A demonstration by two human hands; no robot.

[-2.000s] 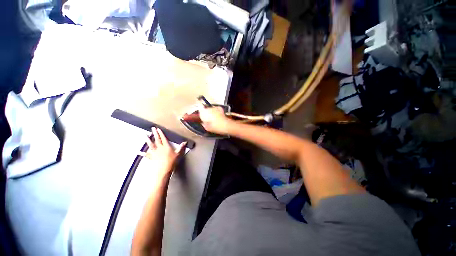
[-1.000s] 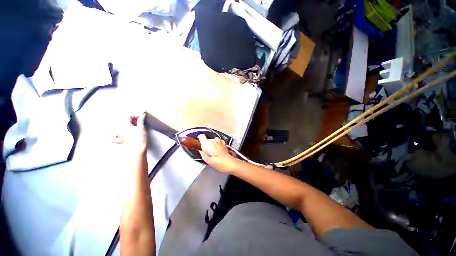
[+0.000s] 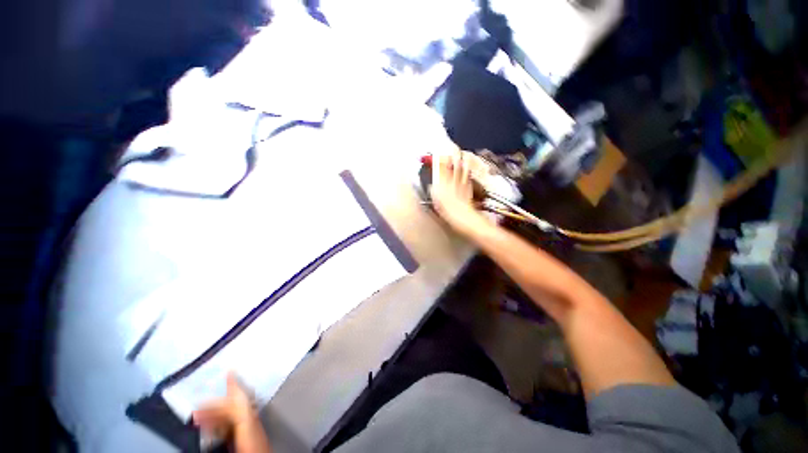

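Note:
A white garment panel point(image 3: 306, 305) lies flat on the pressing table point(image 3: 354, 354). A long dark strip point(image 3: 266, 305) runs along it and meets a short wide dark band point(image 3: 379, 221) at its far end. Another dark piece point(image 3: 168, 420) shows at the near left end. My right hand point(image 3: 454, 184) is closed around the steam iron point(image 3: 427, 177) at the table's far right side, off the panel. My left hand point(image 3: 226, 414) is blurred, over the panel's near end, fingers apart; I see nothing held in it.
Pale cloth with dark edges point(image 3: 204, 159) lies at the far left. A black rounded item point(image 3: 485, 106) is beyond the iron. Yellow hoses point(image 3: 638, 232) run right from the iron. A brown cardboard piece point(image 3: 601, 172) and clutter fill the right side.
The iron in my right hand has moved from the dark band to the table's far right side. My left hand has moved from the band to the panel's near end. The view has turned.

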